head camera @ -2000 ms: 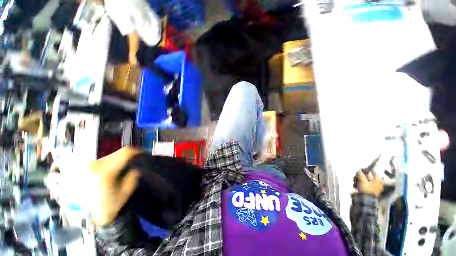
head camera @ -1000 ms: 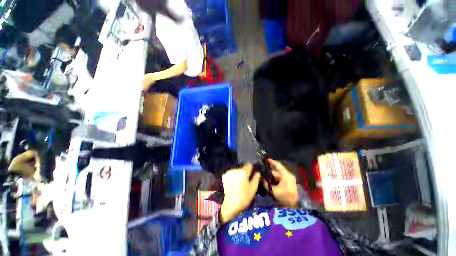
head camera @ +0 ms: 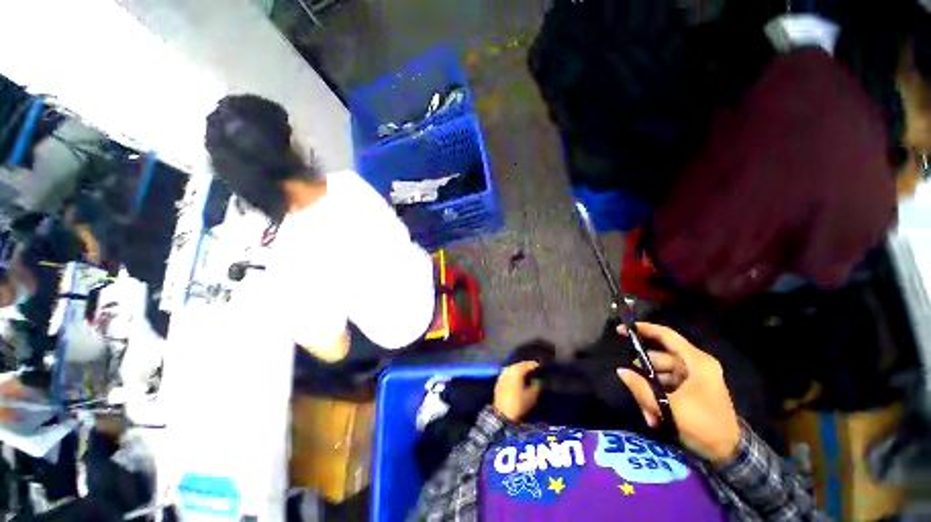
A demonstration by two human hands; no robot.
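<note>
My right hand (head camera: 686,393) holds fabric shears (head camera: 613,291) in front of my chest. The long thin blades point up and away, and look closed. My left hand (head camera: 517,389) is lower left of it, closed on black fabric (head camera: 577,393). The fabric lies bunched between my hands and hangs down over a blue crate (head camera: 393,449) at my left. Where this fabric ends and the other dark cloth begins cannot be told.
A seated person in a white top (head camera: 359,260) works at a white table (head camera: 233,408) on the left. Blue lattice crates (head camera: 480,168) stand ahead on the grey floor (head camera: 541,240). Maroon cloth (head camera: 781,189) and black cloth piles (head camera: 623,87) are at the right, with red stools below.
The view has swung forward along the aisle. The shears and fabric stay in my hands. My hands are further apart, and the blue crate is now close at my left.
</note>
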